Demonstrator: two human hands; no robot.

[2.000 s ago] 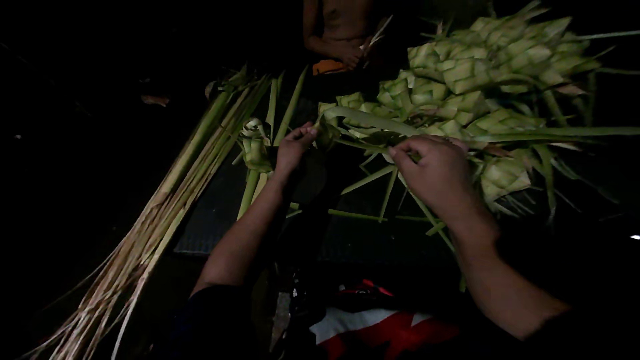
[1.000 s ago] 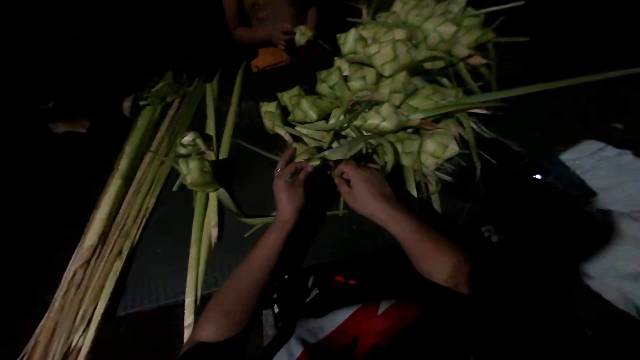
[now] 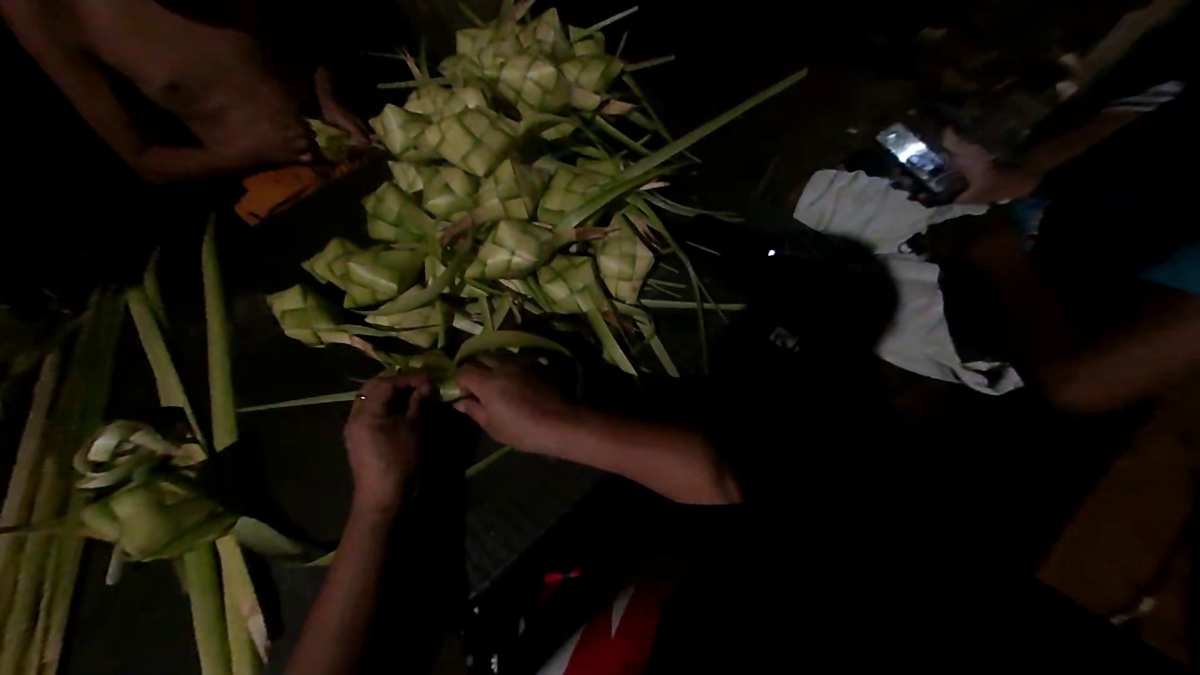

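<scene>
My left hand [image 3: 382,436], with a ring on one finger, pinches the left side of a partly woven palm-leaf pouch [image 3: 439,373]. The fingers of my right hand [image 3: 514,401] grip its right side, and a loose green strip arches over them. Just beyond both hands lies a large heap of woven palm-leaf pouches [image 3: 511,248], diamond-shaped, with strips sticking out. Another woven pouch [image 3: 155,516] with a curled strip on top rests at the left, over long leaf strips [image 3: 208,600]. The fingertips and the pouch between them are dim and partly hidden.
A bundle of long palm leaves [image 3: 56,506] lies at the far left. Across the heap, a person's hands [image 3: 281,136] hold a green piece above orange cloth [image 3: 277,192]. At the right, a person holds a lit phone [image 3: 911,155] near a white cloth [image 3: 923,309].
The view has swung a lot to the right. Both my hands stay close together at the near edge of the heap. The long strip once stretched beside my right hand now arches over it.
</scene>
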